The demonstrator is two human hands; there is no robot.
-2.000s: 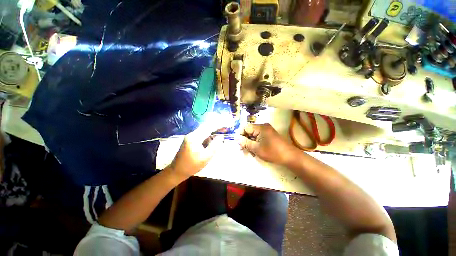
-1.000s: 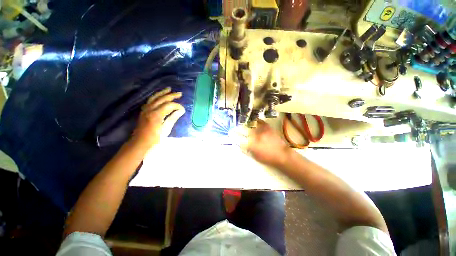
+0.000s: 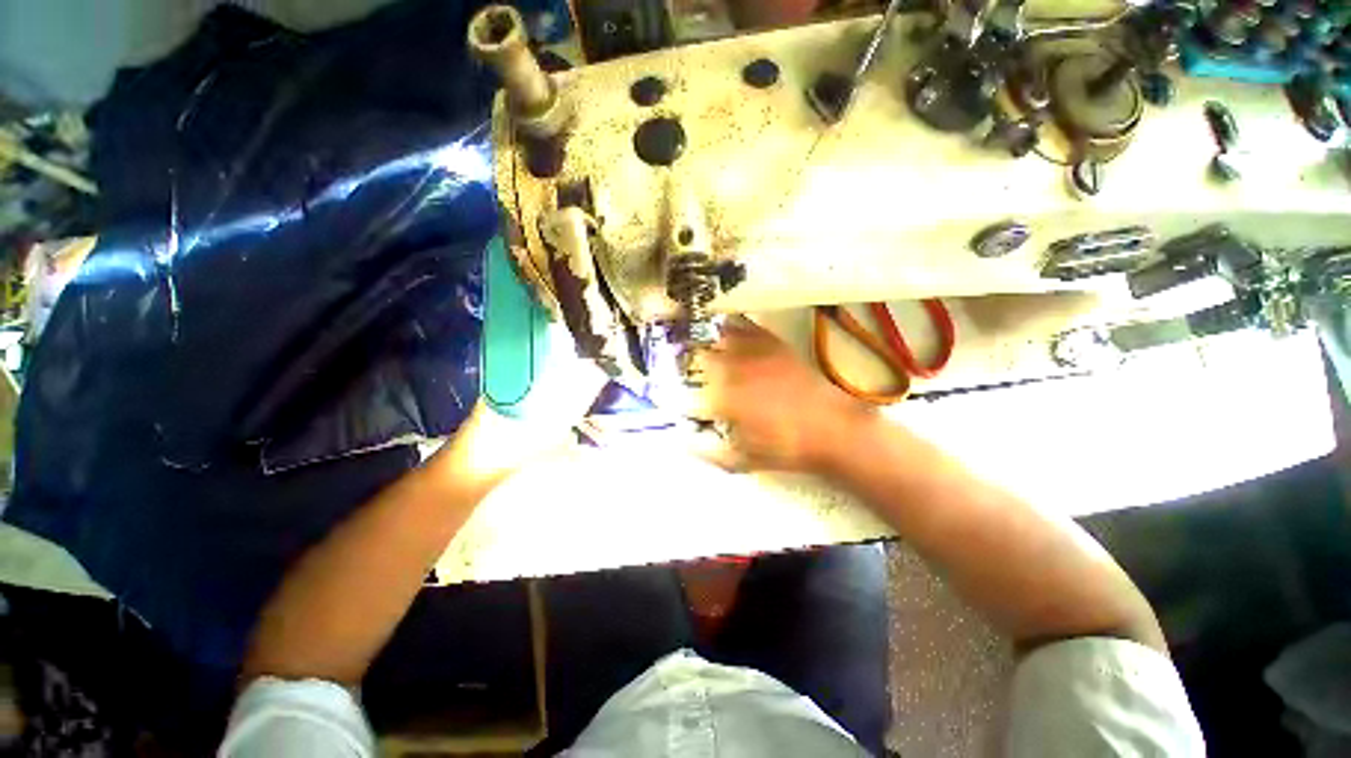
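Note:
The shiny dark navy garment lies heaped left of the cream sewing machine head. A small dark blue fabric part lies by the needle area, between my hands. My left hand is at the lamp's lower end, washed out by glare; its fingers and any grip cannot be made out. My right hand is just right of the needle area, fingers bent down at the fabric's right side; whether it grips anything is hidden. The teal-green lamp hangs left of the needle.
Scissors with orange-red loop handles lie under the machine arm, right of my right hand. The white table's front edge runs above my lap. Bobbins or spools stand in a blue tray at the back right.
My left hand has moved right, from the garment to beside the needle area. My right hand stays near the needle. The view has shifted, so the machine appears further left and tilted.

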